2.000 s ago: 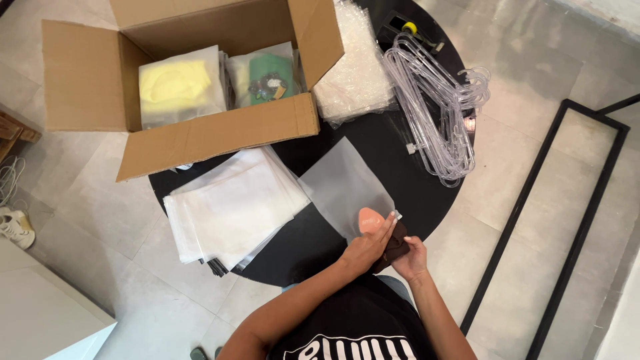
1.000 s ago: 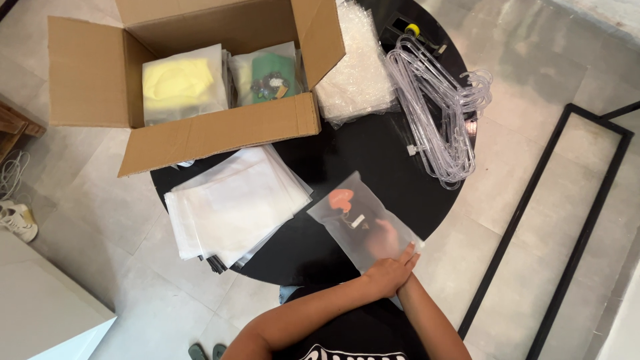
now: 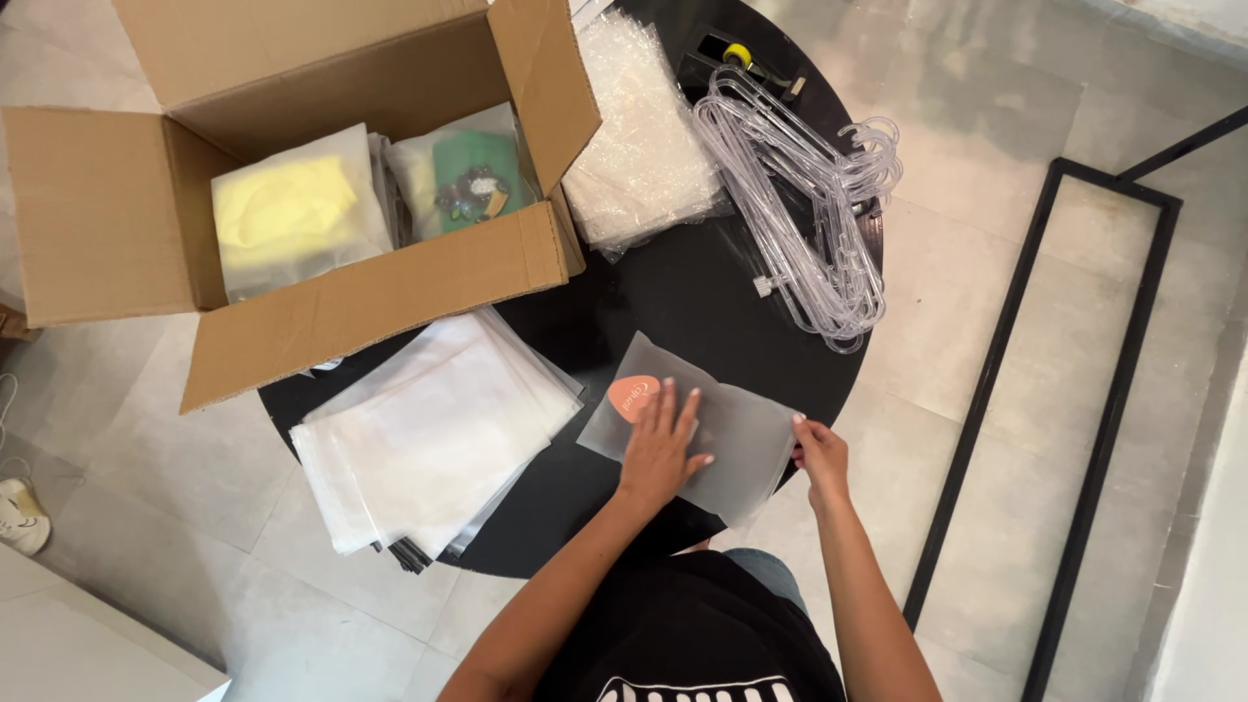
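Observation:
A frosted plastic bag (image 3: 746,439) lies on the round black table near its front right edge, with an orange printed oval at its left end. My left hand (image 3: 661,450) rests on the bag beside the oval, fingers spread, palm down. Between finger and thumb, my right hand (image 3: 821,456) pinches the bag's right corner at the table's edge. Whether anything is inside the bag I cannot tell. Left of it lies a fanned stack of frosted plastic bags (image 3: 439,429).
An open cardboard box (image 3: 380,302) holds bagged yellow and green items. Behind are a stack of clear crinkly plastic bags (image 3: 639,136), clear plastic hangers (image 3: 780,195) and a tape dispenser (image 3: 738,57). A black metal frame (image 3: 994,380) stands at the right.
The bag now lies flatter, its orange oval facing up at the left end. My hands were together at its lower right corner; my left hand has moved left onto the bag.

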